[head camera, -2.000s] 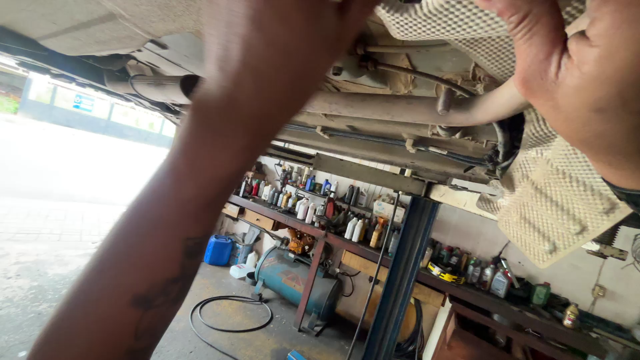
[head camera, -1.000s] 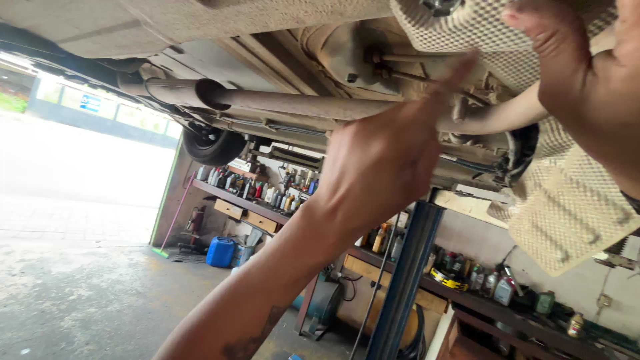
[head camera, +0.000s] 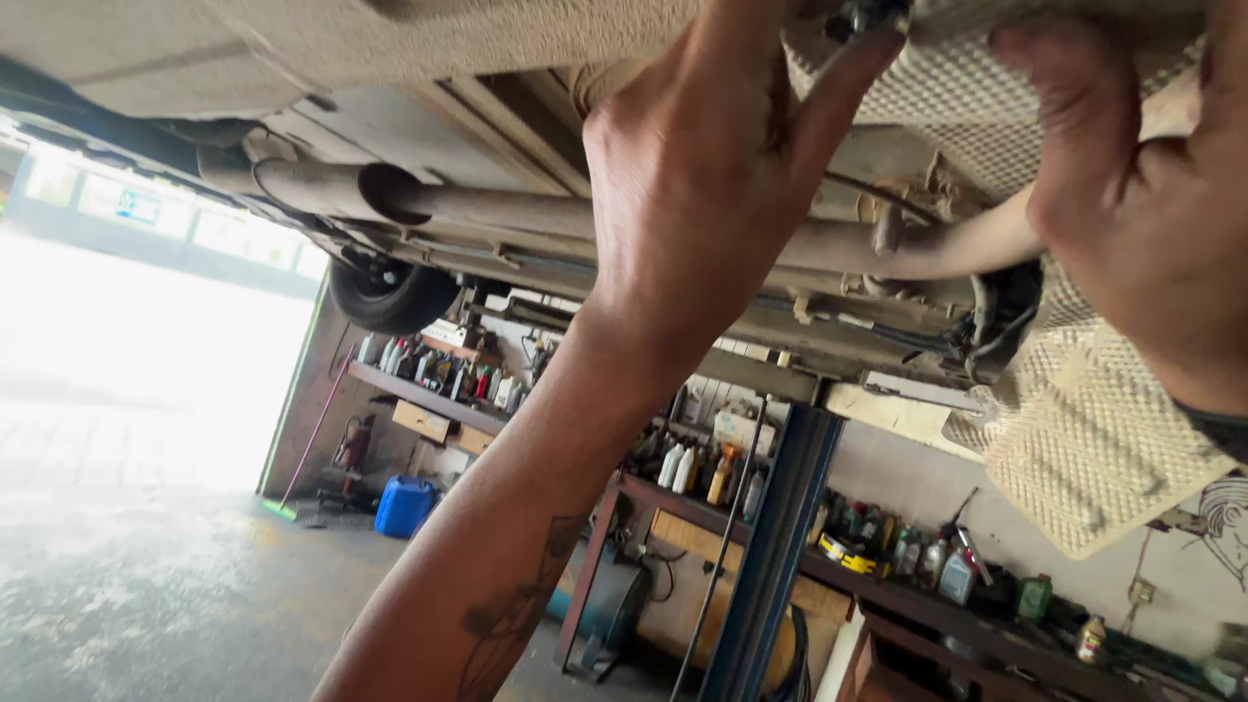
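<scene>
Under a raised car, my left hand (head camera: 697, 166) reaches up from the lower middle, its thumb against a small dark part (head camera: 863, 19) at the top edge, beside a dimpled metal heat shield (head camera: 965, 97). Its other fingertips are cut off by the frame. My right hand (head camera: 1131, 185) is raised at the right, its thumb on the heat shield; its remaining fingers are out of view. The exhaust pipe (head camera: 848, 246) passes behind my left hand and toward my right. A second dimpled shield piece (head camera: 1092, 448) hangs below my right hand.
A blue lift post (head camera: 780, 556) stands below the car. Workbenches (head camera: 936, 595) and a shelf (head camera: 439, 392) hold many bottles. A teal compressor tank (head camera: 609, 595) and a blue jug (head camera: 405, 507) stand on the floor. The car's wheel (head camera: 390, 292) hangs at the left.
My left hand has moved up from in front of the exhaust pipe to the dark part by the shield. My right hand stays at the shield.
</scene>
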